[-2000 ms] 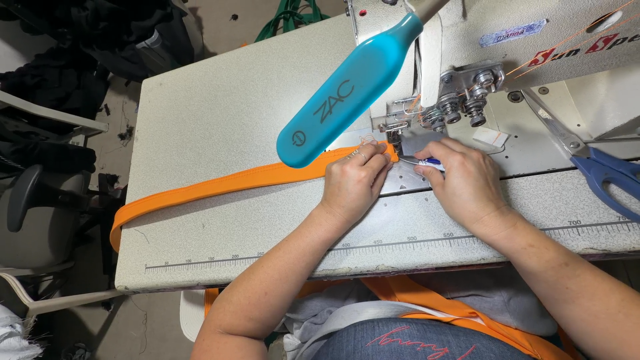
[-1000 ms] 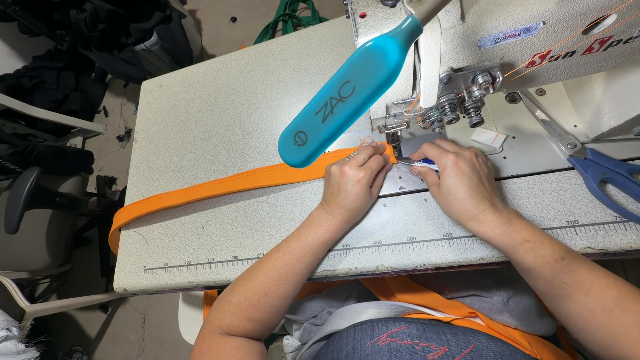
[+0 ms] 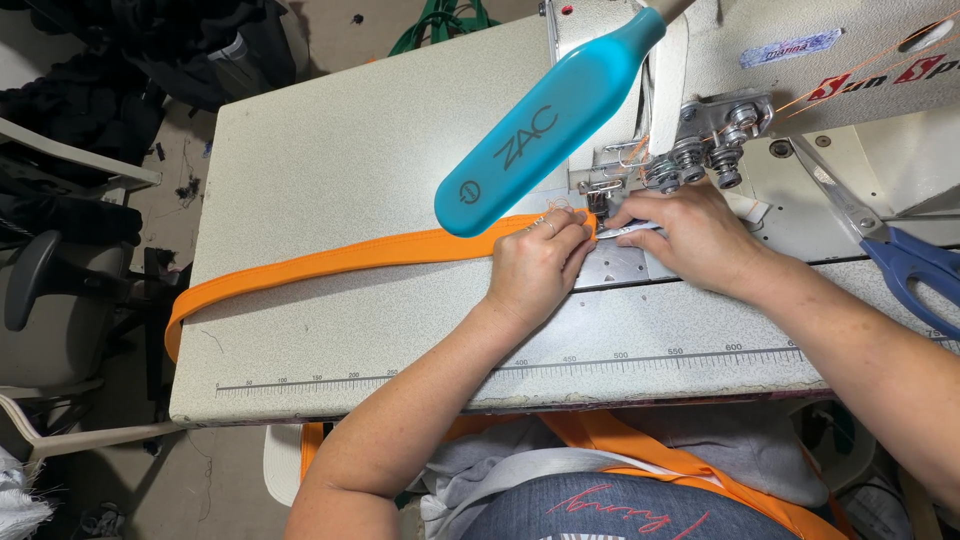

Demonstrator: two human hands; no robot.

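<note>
An orange stitched fabric band (image 3: pixel 360 251) lies across the sewing table and hangs over its left edge. My left hand (image 3: pixel 536 262) pinches its right end, close by the presser foot (image 3: pixel 598 202) of an industrial sewing machine (image 3: pixel 810 67). In my right hand (image 3: pixel 694 232) is a small slim metal tool (image 3: pixel 628 229), perhaps thread snips or tweezers, its tip at the band's end. Loose orange thread (image 3: pixel 559 204) shows above my left fingers. More orange fabric (image 3: pixel 645 446) lies on my lap.
Large blue-handled scissors (image 3: pixel 866 223) lie partly open right of my right hand. A teal lamp (image 3: pixel 547 127) hangs over the table (image 3: pixel 337 165), close above the band. A ruler scale (image 3: pixel 300 380) runs along the front edge. A chair (image 3: pixel 60 307) stands at the left.
My right hand has shifted slightly up and left, closer to the presser foot, with the tool still in its fingers. My left hand keeps its place on the band.
</note>
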